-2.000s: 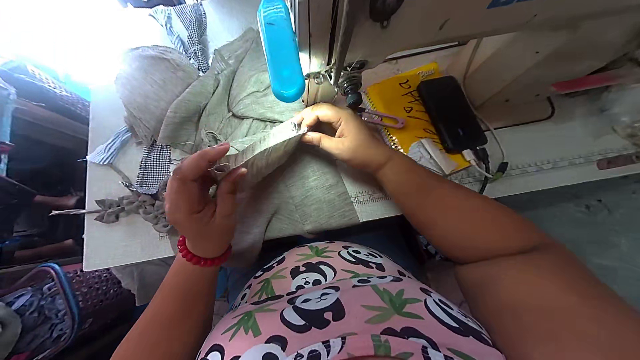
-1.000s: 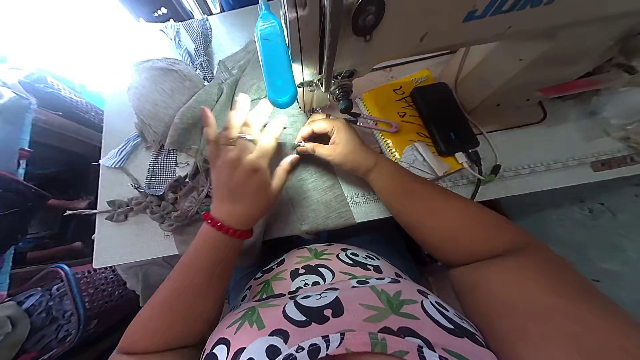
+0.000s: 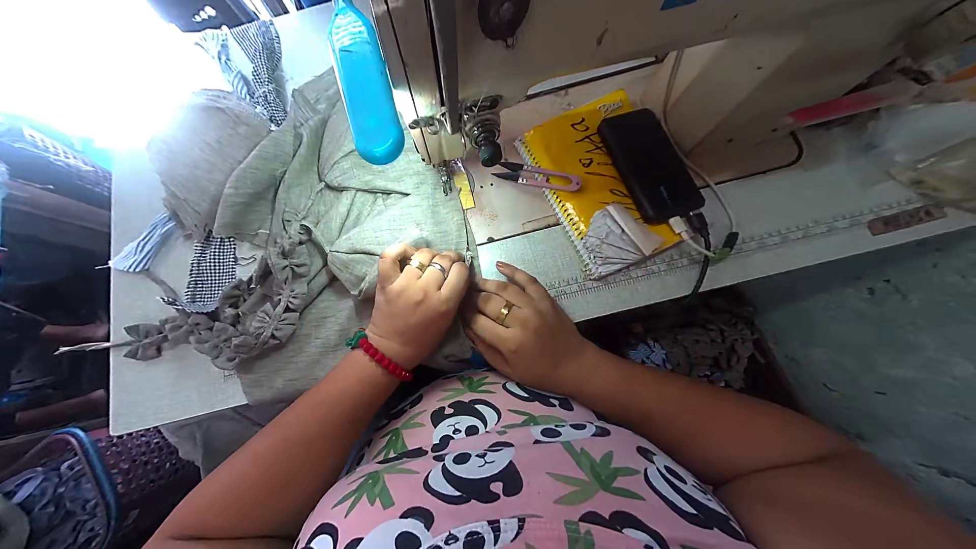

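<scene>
Grey-green woven fabric (image 3: 381, 213) lies bunched on the sewing table, its right edge running up to the presser foot (image 3: 446, 179) of a sewing machine (image 3: 610, 30). Near the table's front edge my left hand (image 3: 419, 301) grips that edge with curled fingers. Close against it on the right, my right hand (image 3: 522, 320) also holds the fabric edge, its thumb side partly hidden. A ruffled strip (image 3: 252, 305) of similar cloth rests on the fabric at the left.
Right of the needle are pink-handled thread snips (image 3: 537, 177), a yellow spiral notebook (image 3: 579, 145) and a black power bank (image 3: 650, 164) with cables. A blue bottle-shaped object (image 3: 367, 91) hangs beside the machine head. Checked cloth pieces (image 3: 210, 271) lie left; a basket (image 3: 141, 473) stands below.
My left hand, spread above the cloth a second ago, has come down onto the fabric edge. My right hand has moved nearer the table's front edge. The fabric edge now runs toward the presser foot.
</scene>
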